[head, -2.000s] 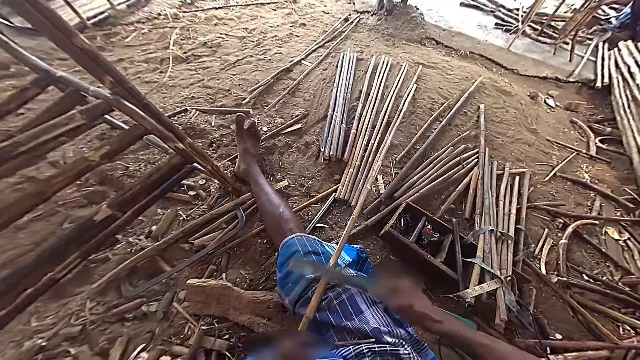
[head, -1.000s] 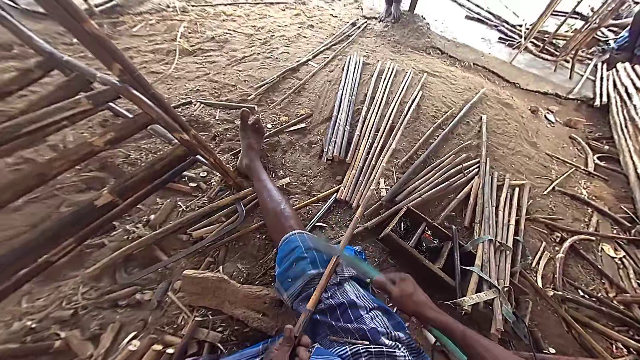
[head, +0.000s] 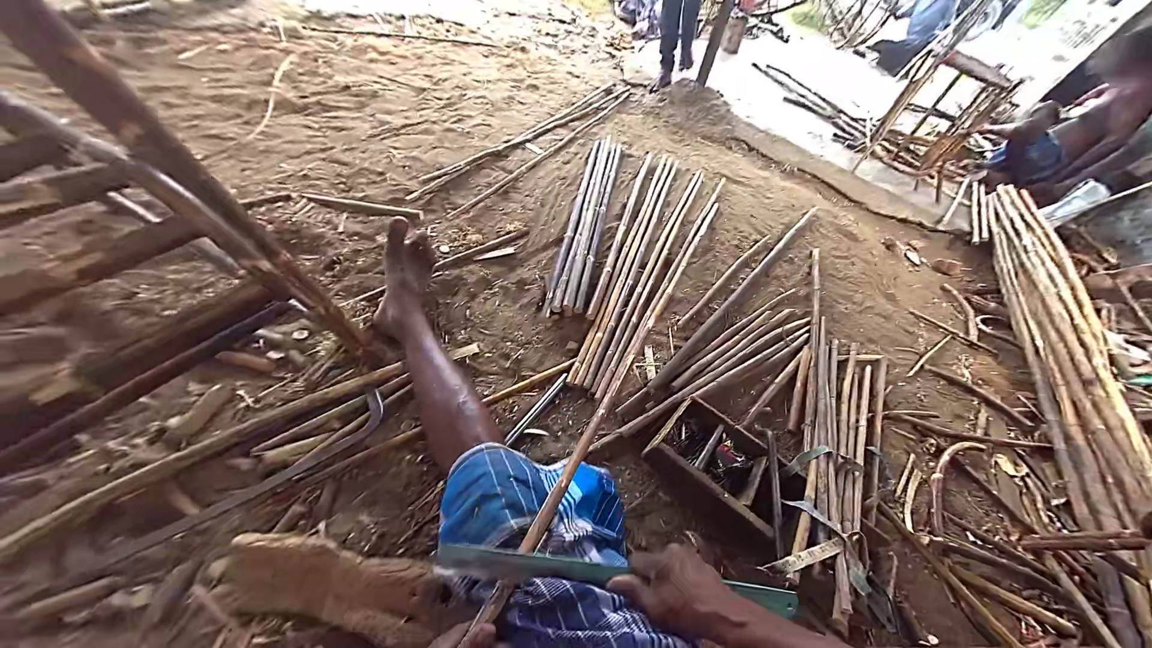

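My left hand [head: 466,635], at the bottom edge and partly cut off, is closed around the lower end of a long cane pole [head: 576,459] that slants up and away over my lap. In my right hand [head: 679,589] is a flat green strip-like tool [head: 531,565], perhaps a blade or saw; it lies crosswise over the pole just above my left hand. A blue checked cloth [head: 495,486] covers my lap, and my bare leg stretches forward.
Cut cane poles [head: 585,225] lie in bundles ahead. A wooden box [head: 711,490] with small items sits at right beside a tied bundle [head: 841,450]. A wooden frame [head: 180,207] stands left, a wood block [head: 315,576] below it. Another person [head: 1071,144] sits far right.
The green tool has turned from slanting to lying nearly level across the pole, and my right hand is nearer the bottom edge. My left hand still holds the pole.
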